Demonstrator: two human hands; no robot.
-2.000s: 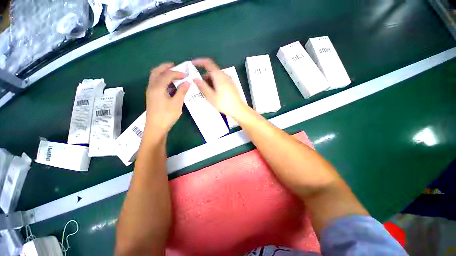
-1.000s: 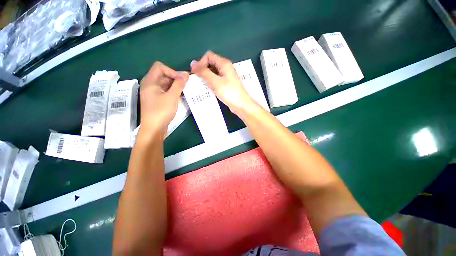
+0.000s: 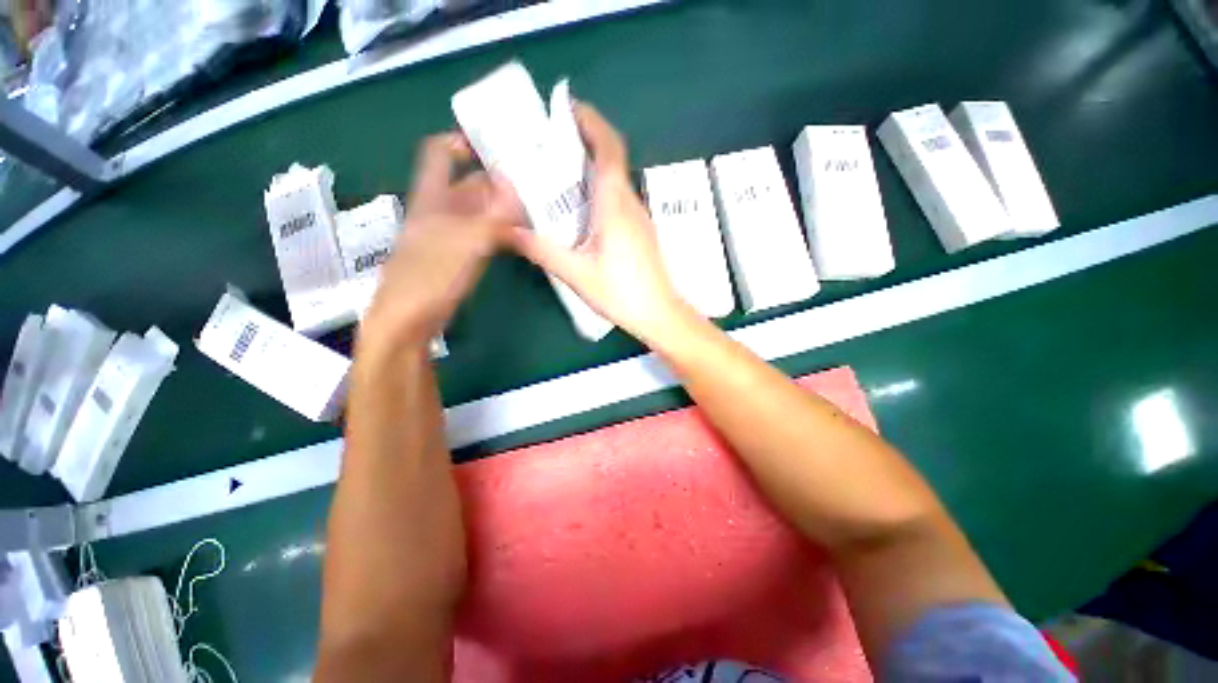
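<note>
A small white box point(image 3: 514, 120) is between my hands over the green belt, tilted, with a barcode on its face and a ragged open flap at its upper end. Part of it is covered, and I cannot tell whether a second box overlaps it. My right hand point(image 3: 612, 254) holds its right side. My left hand point(image 3: 448, 247) is blurred, with its fingers around the left edge. Several white boxes lie in a row at the right, the nearest point(image 3: 688, 240) beside my right hand. Another box point(image 3: 274, 358) lies left of my left forearm.
More white boxes point(image 3: 114, 414) with raised flaps lie at the far left. The white rail point(image 3: 935, 310) crosses in front of me, with the red mat point(image 3: 641, 534) on the near side. White corded units point(image 3: 123, 634) are at the lower left. Bagged parts point(image 3: 174, 60) lie at the upper left.
The box held before now appears to lie in the row at the right, and my hands have another box, held farther up. The boxes on the belt have shifted to the right in view.
</note>
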